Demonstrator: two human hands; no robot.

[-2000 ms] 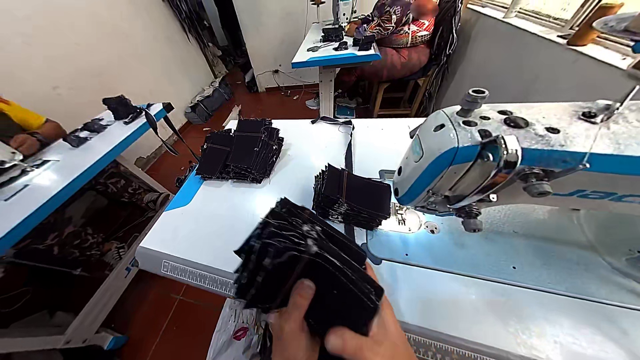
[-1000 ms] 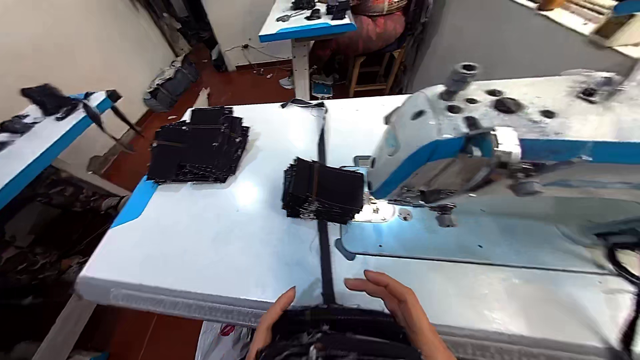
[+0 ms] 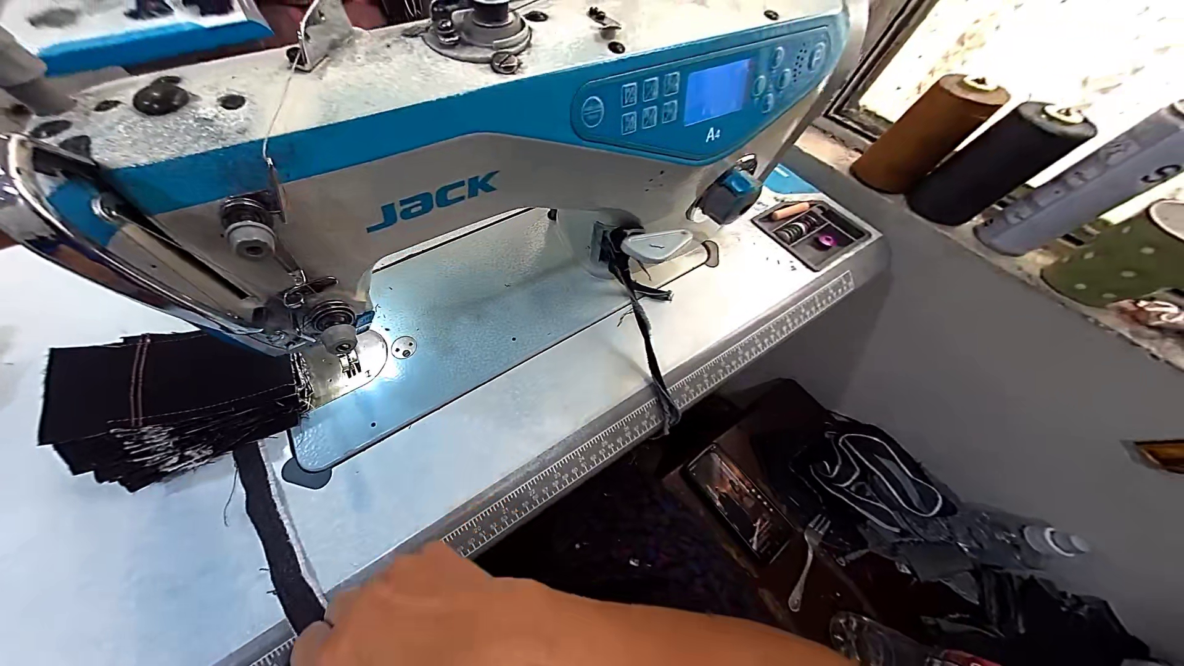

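Observation:
At the bottom of the head view is a hand with its forearm coming in from the right, which I take as my right hand (image 3: 416, 610). It lies at the table's front edge, at the lower end of a dark fabric strip (image 3: 273, 536); its fingertips are mostly hidden, so a grip on the strip cannot be made out. My left hand is not in view. A stack of dark fabric pieces (image 3: 176, 398) with a line of stitching lies left of the needle area of the Jack sewing machine (image 3: 444, 176).
A ruler tape (image 3: 647, 421) runs along the table's front edge. A small parts tray (image 3: 814, 231) is set in the table's right end. Thread cones (image 3: 999, 162) stand on the window ledge. Below right are a fork (image 3: 807, 560), a plastic bottle (image 3: 1036, 541) and dark cloth.
The view has swung right and closer to the machine. The dark pieces between both hands one second ago are out of view, as is my left hand.

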